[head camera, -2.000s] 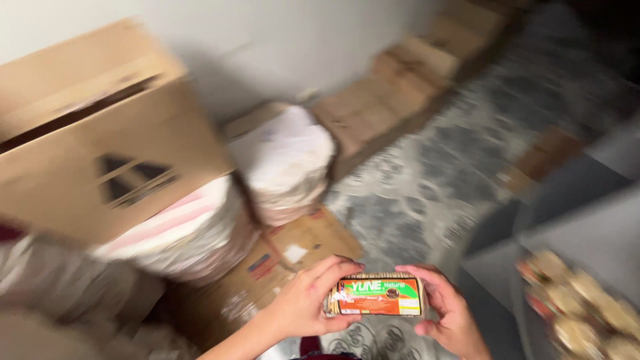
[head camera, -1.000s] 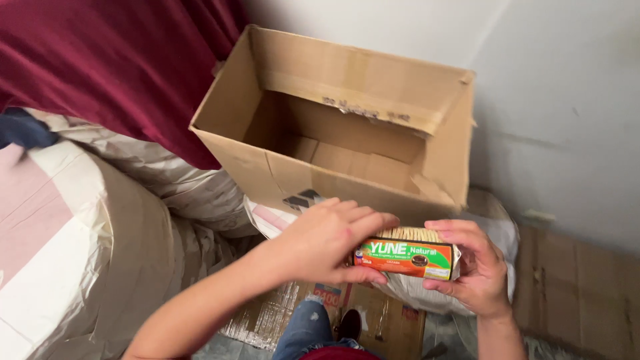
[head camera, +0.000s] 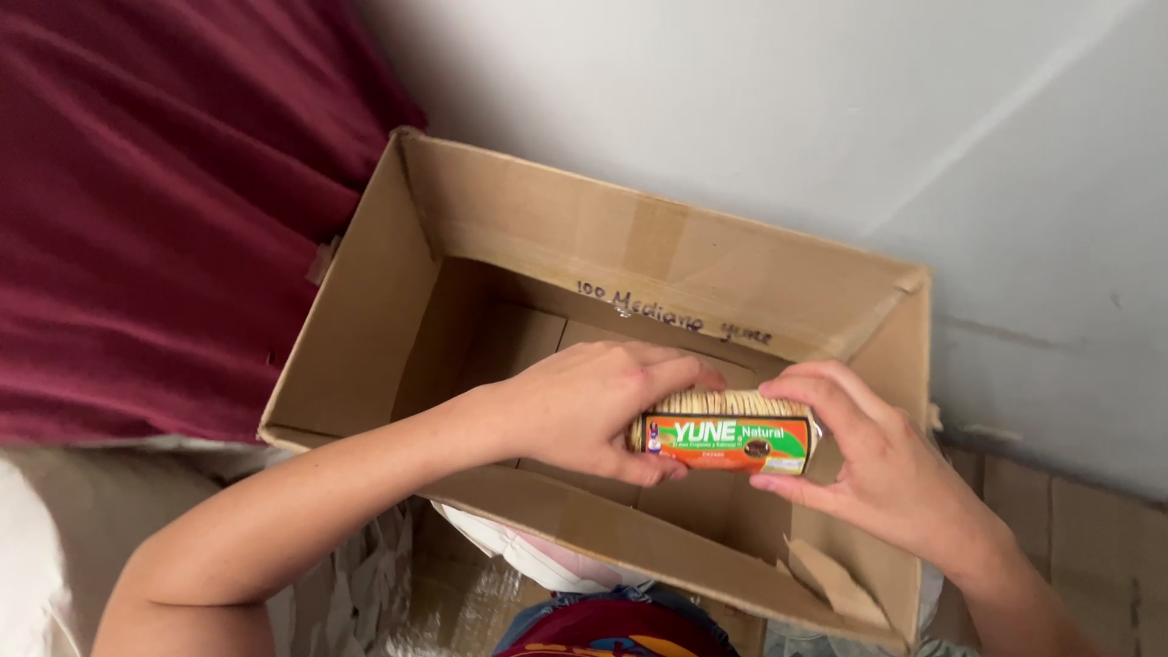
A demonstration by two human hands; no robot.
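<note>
A clear-wrapped pack of thin round crackers (head camera: 727, 436), with a green and orange Yune label facing up, is held level between both hands. My left hand (head camera: 607, 411) grips its left end, fingers over the top edge and thumb below. My right hand (head camera: 853, 447) holds the right end in the same way. Both hands and the pack are above the opening of a tall cardboard box (head camera: 584, 520), whose flaps stand up. Handwriting marks the inside of the far flap. The part of the box's inside that shows holds no packs; the hands hide some of it.
A dark red cloth (head camera: 164, 219) hangs at the left, touching the box's side. Behind the box is a pale wall (head camera: 730, 100). Wrapped white bundles (head camera: 100, 538) lie at lower left, and flattened cardboard (head camera: 1086, 538) is at lower right. A torn flap piece (head camera: 835, 579) sticks up at the near right corner.
The view has swung from the floor and stacked cardboard to the open box. The pack, held in both hands throughout, was in front of the box's near side and is now over its opening.
</note>
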